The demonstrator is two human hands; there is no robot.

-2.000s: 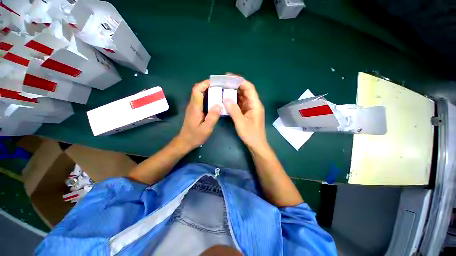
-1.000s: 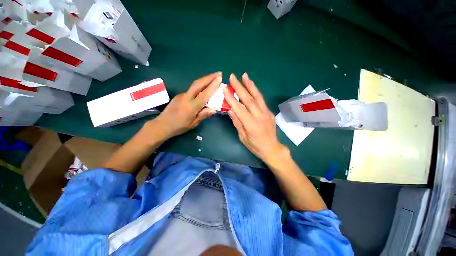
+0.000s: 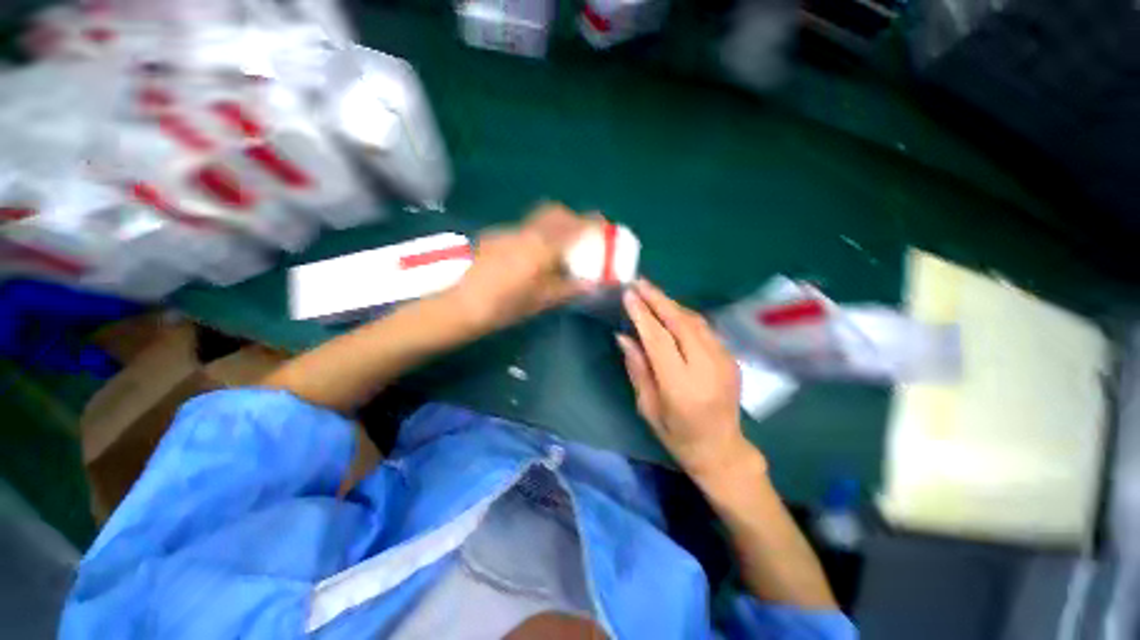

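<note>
A white carton [image 3: 609,254] stands between my hands, its small closed end with a red band facing me. My left hand [image 3: 525,265] grips it from the left side. My right hand [image 3: 681,369] is just right of and below the carton, fingers extended and slightly apart, holding nothing visible. The fingertips are close to the carton's lower right edge; blur hides whether they touch. Another white carton [image 3: 363,281] with a red band lies left of my left hand. An open carton [image 3: 781,328] lies to the right over a white card [image 3: 765,390]. The frame is blurred.
A large pile of white cartons [image 3: 238,163] fills the upper left. Two cartons [image 3: 506,25] are at the top edge. A cream board [image 3: 994,406] lies at the right. A brown box [image 3: 138,406] is below the green bench [image 3: 738,175] at left. A blue-topped object [image 3: 840,513] is near the bench edge.
My right hand has moved off the carton's top to its lower right. My left hand stays on the carton. The view has shifted and blurred, and another carton shows at the top.
</note>
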